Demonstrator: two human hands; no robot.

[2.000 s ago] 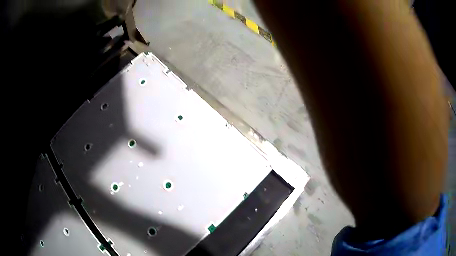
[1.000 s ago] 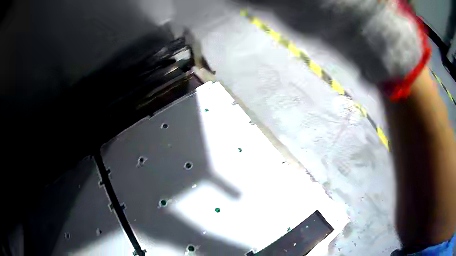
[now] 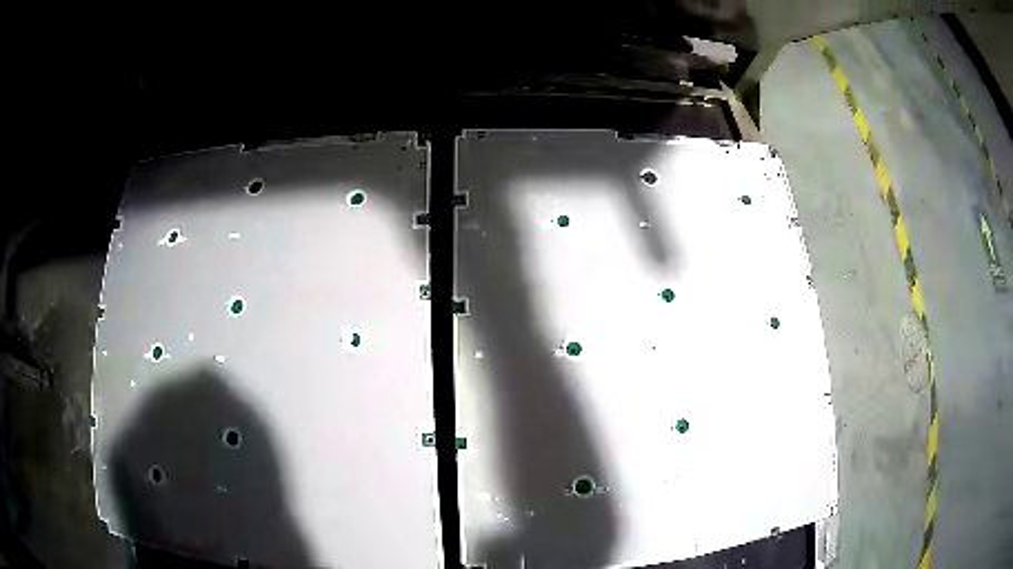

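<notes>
Two large flat white panels lie side by side in front of me, the left panel (image 3: pixel 300 389) and the right panel (image 3: pixel 733 478). A narrow dark gap runs between them. Both have scattered green-ringed holes and small notches along their edges. Dark soft-edged shadows fall across both panels, one of them rounded at the lower left. Neither of my hands is in the picture.
A dark base (image 3: pixel 744 553) shows under the right panel's near edge. Very dark, unclear structures fill the top and upper left. Grey floor (image 3: pixel 872 333) with yellow-black tape (image 3: pixel 898 228) runs along the right side.
The view has turned and shifted, so both panels now show squarely. My gloved hand and bare forearm, seen at the upper right a second ago, have left the picture.
</notes>
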